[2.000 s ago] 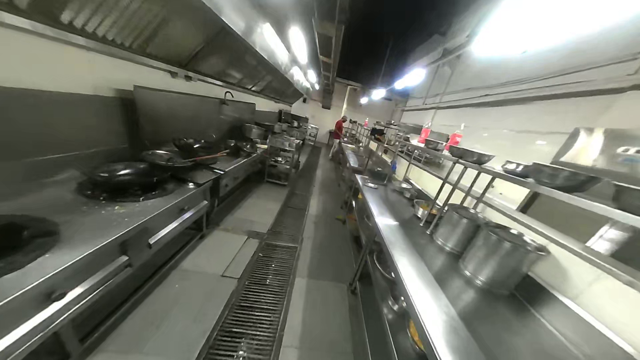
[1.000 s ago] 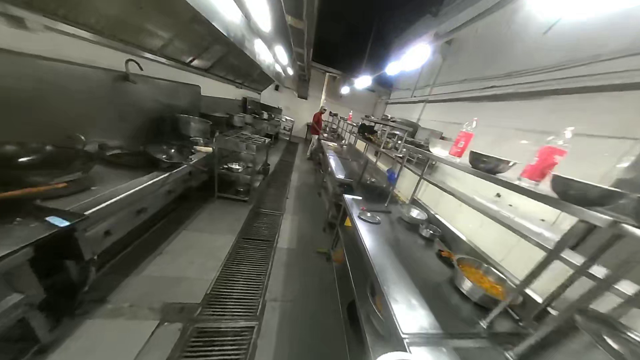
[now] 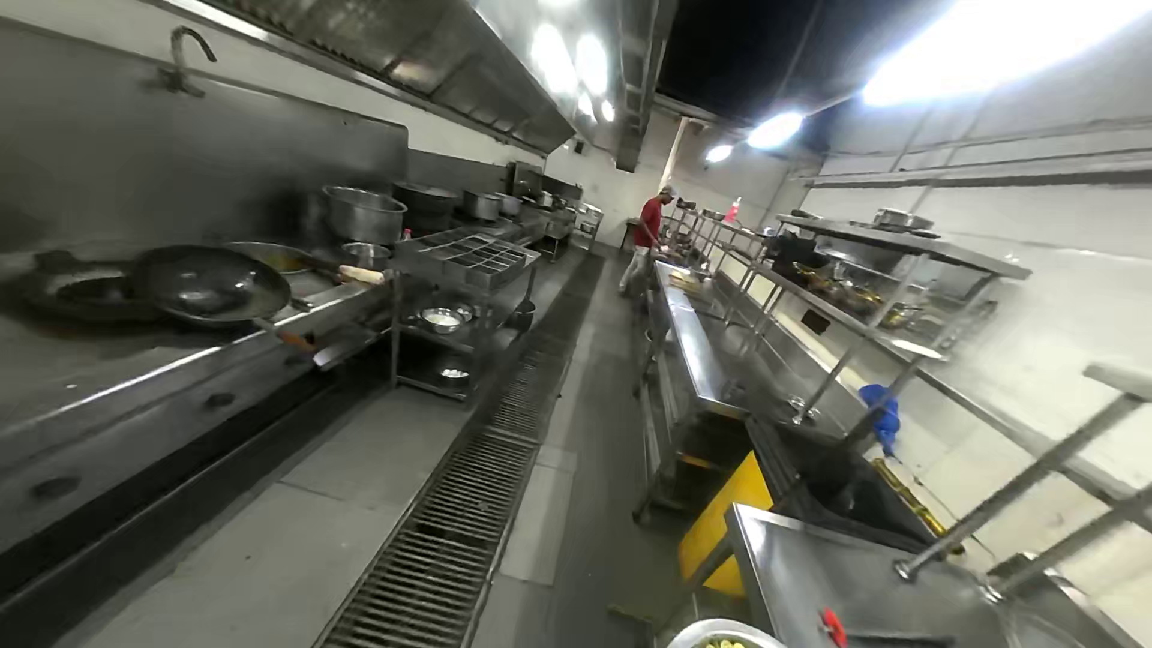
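Neither of my hands shows in the head view. Nearest on the left, a dark wok (image 3: 212,284) rests on the steel cooking range (image 3: 135,382), with a wooden-ended handle (image 3: 362,274) beside it. A metal bowl (image 3: 725,633) with pale yellow pieces is cut off at the bottom edge. Just right of it, a red-handled utensil (image 3: 834,627) lies on a steel table (image 3: 864,576).
A floor drain grate (image 3: 450,540) runs along the aisle. A wheeled-looking steel rack (image 3: 463,261) juts out on the left. A yellow panel (image 3: 724,526) stands low on the right. Farther along, a person in a red top (image 3: 650,225) stands at the right counter (image 3: 693,333).
The view has moved forward along the aisle. The person in red and the steel rack appear closer, and the bottles and the bowl of orange food have passed out of view.
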